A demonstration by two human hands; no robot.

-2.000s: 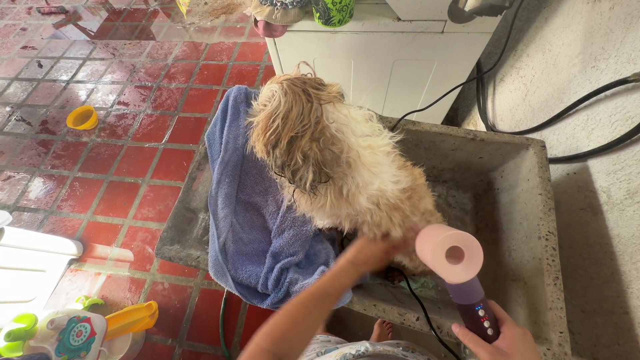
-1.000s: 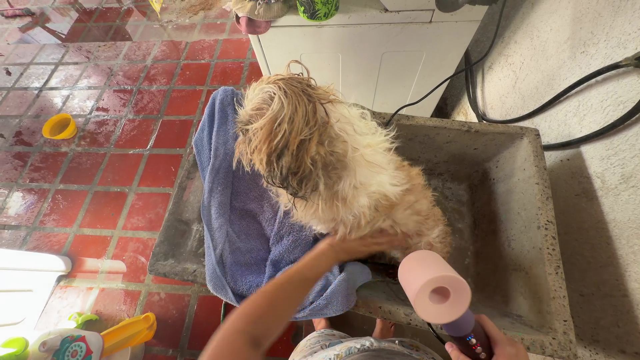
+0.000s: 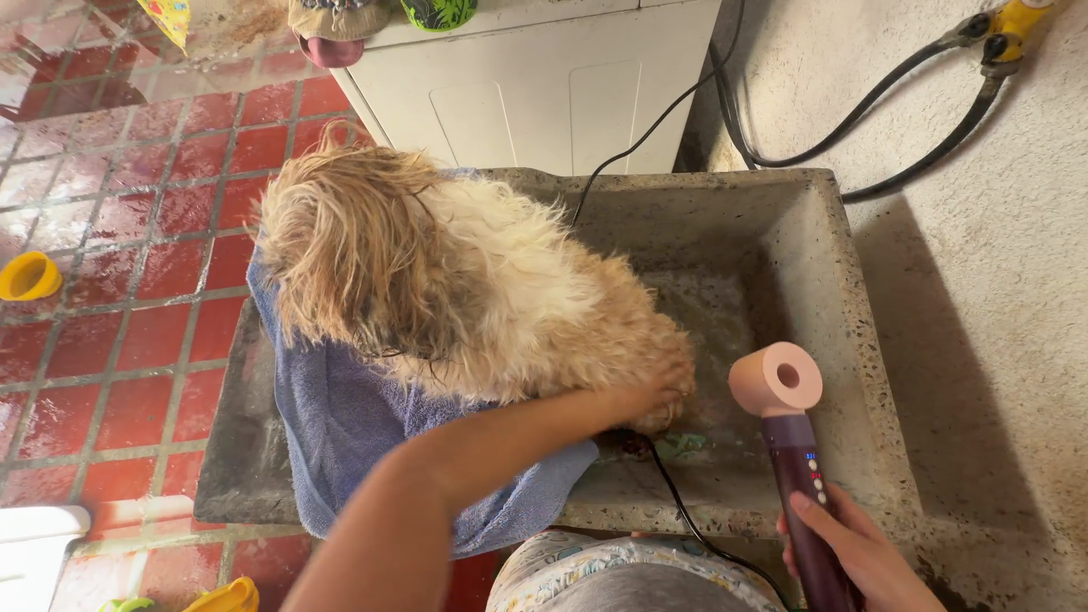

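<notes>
A shaggy tan and white dog [image 3: 510,297] sits on a blue towel [image 3: 357,433] at the left part of a concrete sink [image 3: 850,340]. Fingers spread, my left hand [image 3: 650,395] rests in the fur of the dog's hindquarters. My right hand [image 3: 837,535] grips the dark purple handle of a hair dryer [image 3: 790,442], whose pink round head points up and toward the dog's rear side. Lights show on the handle. The dog's face is mostly hidden by long fur.
A white appliance [image 3: 527,93] stands behind the sink. A thin black cord [image 3: 671,489] runs over the sink's front edge. Thick black cables [image 3: 901,170] with a yellow fitting lie at right. A yellow cup [image 3: 30,276] sits on the wet red tiles at left.
My left hand has moved along the dog's fur toward its rear end. The hair dryer has shifted rightward, away from the dog, and its head is turned differently.
</notes>
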